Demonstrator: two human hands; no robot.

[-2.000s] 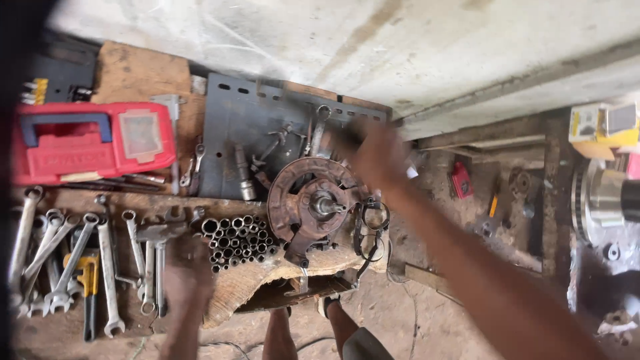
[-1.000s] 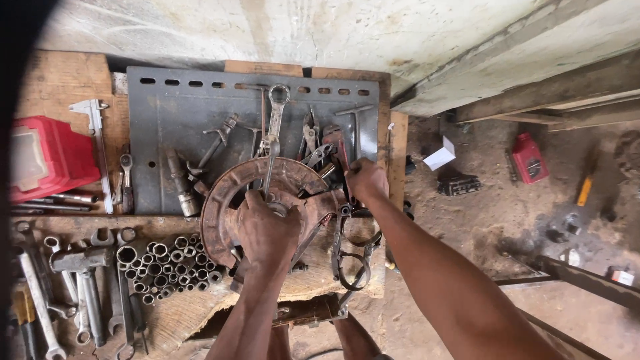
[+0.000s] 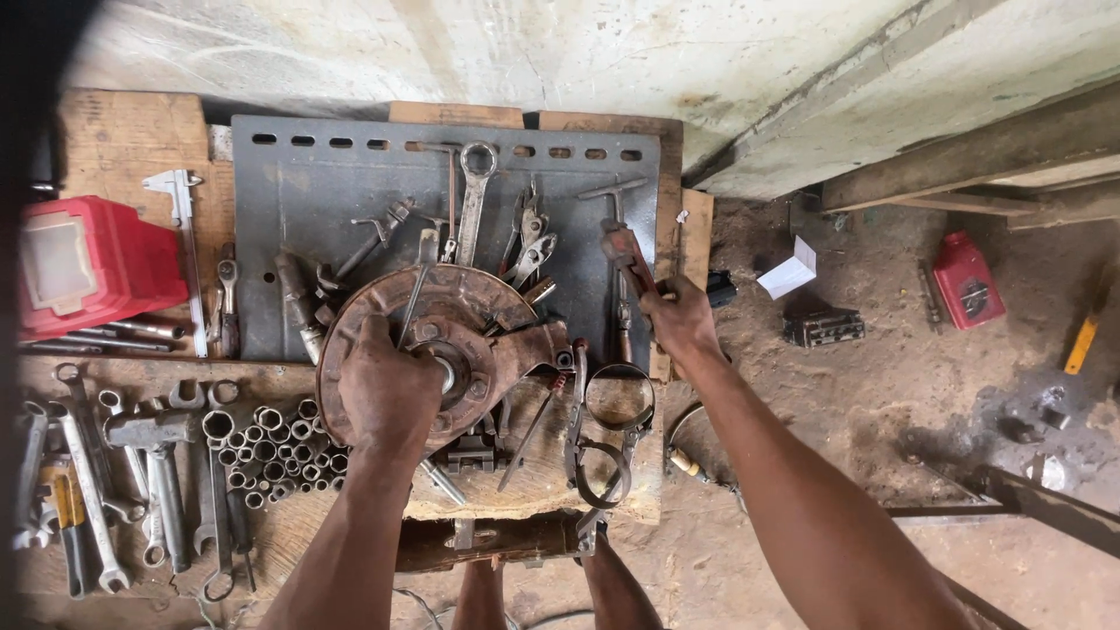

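My left hand (image 3: 389,385) is closed over the middle of a rusty steering knuckle with a round dust shield (image 3: 350,306). A slim metal bar with a flat end (image 3: 417,284) rises from between its thumb and fingers; its lower end is hidden. My right hand (image 3: 681,319) grips the handle of a pipe wrench (image 3: 628,254), held above the grey metal sheet (image 3: 341,175) to the right of the knuckle, apart from it. Beyond the knuckle lie a large ring spanner (image 3: 475,206) and locking pliers (image 3: 532,241). Oil filter wrenches (image 3: 619,398) lie at its right.
Sockets (image 3: 271,451), a hammer (image 3: 166,486) and spanners (image 3: 92,490) lie at the left of the wooden bench. Behind them are a red case (image 3: 109,262) and a vernier caliper (image 3: 188,254). A red bottle (image 3: 967,280) is on the floor at right; a wall stands behind.
Since two seconds ago the knuckle has turned, its arm now pointing right. My left hand has come from the tools onto it. Over the last second my right hand has moved away from the knuckle, holding the pipe wrench.
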